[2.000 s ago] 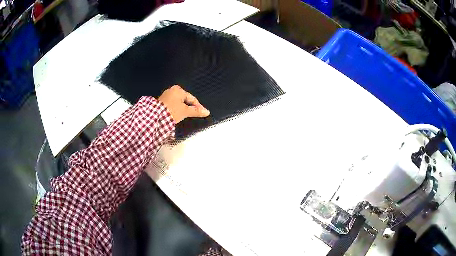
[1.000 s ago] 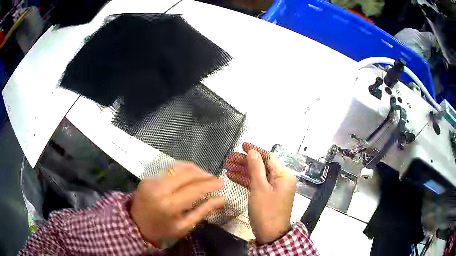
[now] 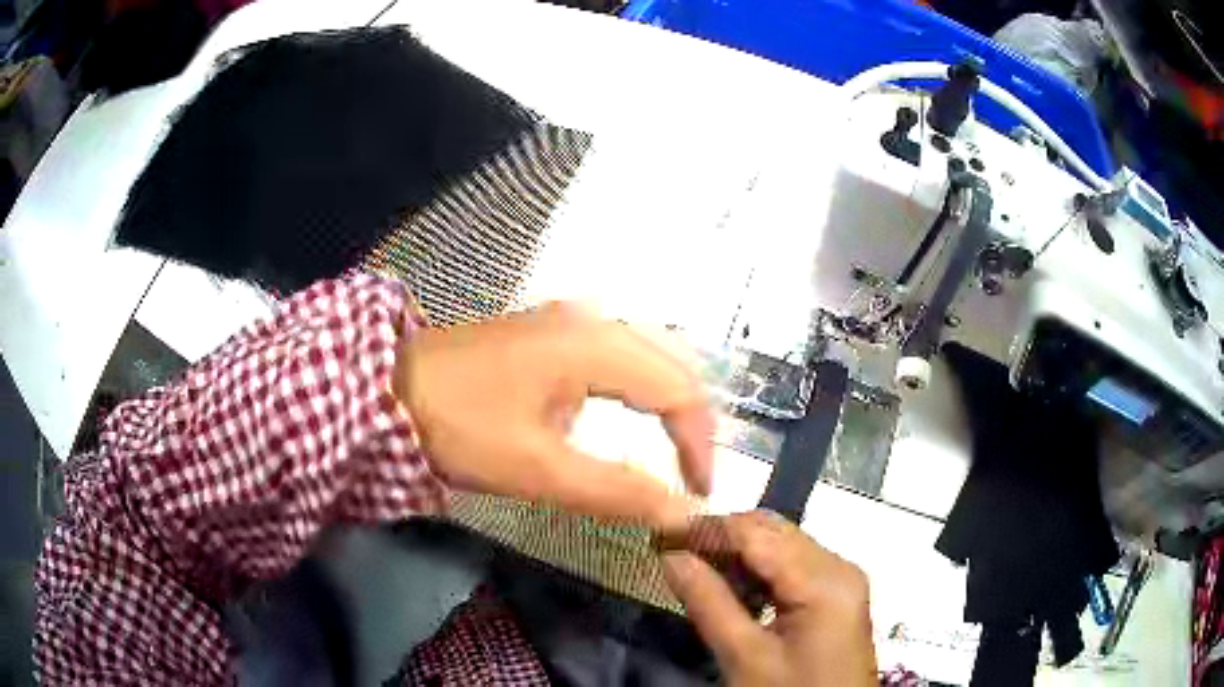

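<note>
A single mesh panel (image 3: 571,537) hangs over the table's front edge, and its far part lies beside the dense black stack of mesh panels (image 3: 322,154). My right hand (image 3: 785,597) pinches the panel's right end between thumb and fingers. My left hand (image 3: 564,403) is over the panel, thumb and fingers spread, its thumb tip close to my right fingers; it holds nothing that I can see. A black strip (image 3: 807,450) runs from under the presser foot (image 3: 859,329) towards my right hand. Its near end is hidden by that hand.
The white sewing machine head (image 3: 879,222) stands at right, with a small lit screen. Black cut strips (image 3: 1027,497) hang to its right, beside blue-handled snips (image 3: 1101,600) and a slim metal tool (image 3: 1132,604). A blue bin (image 3: 752,40) is behind the white table (image 3: 658,175).
The mesh panel has moved away from the stack towards the front edge. My right hand has moved down and right and closed on it. The view has shifted right.
</note>
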